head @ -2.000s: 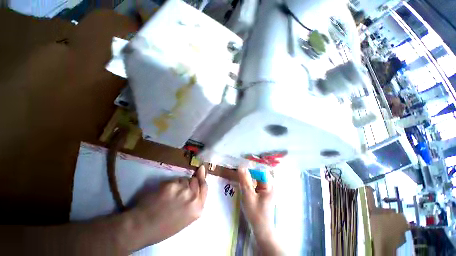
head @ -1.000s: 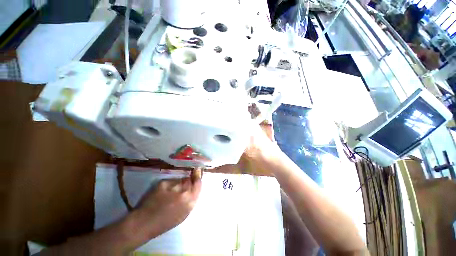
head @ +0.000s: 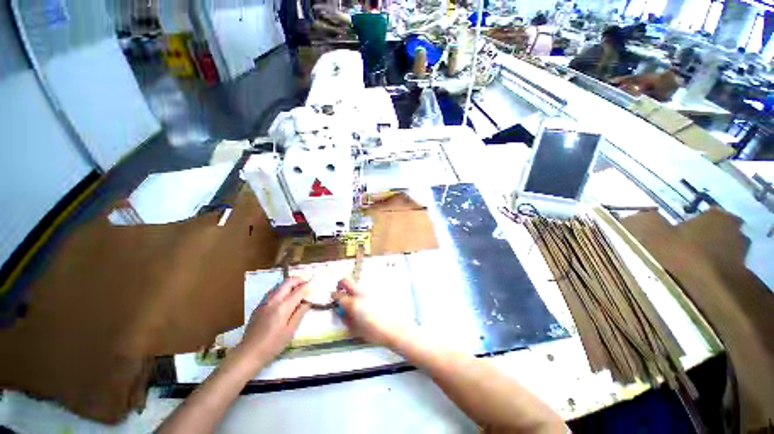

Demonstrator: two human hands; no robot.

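The pattern sewing machine (head: 318, 169) stands in the middle, with a brass-yellow clamp foot (head: 356, 241) under its head. A narrow brown strap (head: 322, 305) curves in a U from the clamp area over the white template (head: 395, 284). My left hand (head: 280, 314) is on the strap's left side, fingers bent. My right hand (head: 361, 314) is at its right side, with a small teal-blue handle (head: 340, 311) showing under the fingers. A brown bag panel (head: 403, 227) lies behind the template, partly under the machine head.
Brown panels (head: 127, 288) cover the left of the table. A shiny metal plate (head: 488, 263) lies right of the template. Further right are a strap bundle (head: 602, 297), a control panel (head: 562, 165) and more brown panels (head: 721, 271). A person (head: 604, 55) is in the background.
The view has pulled back and now shows the whole machine. My right hand has come from beside the machine head back onto the template, near my left hand. The strap now forms a U.
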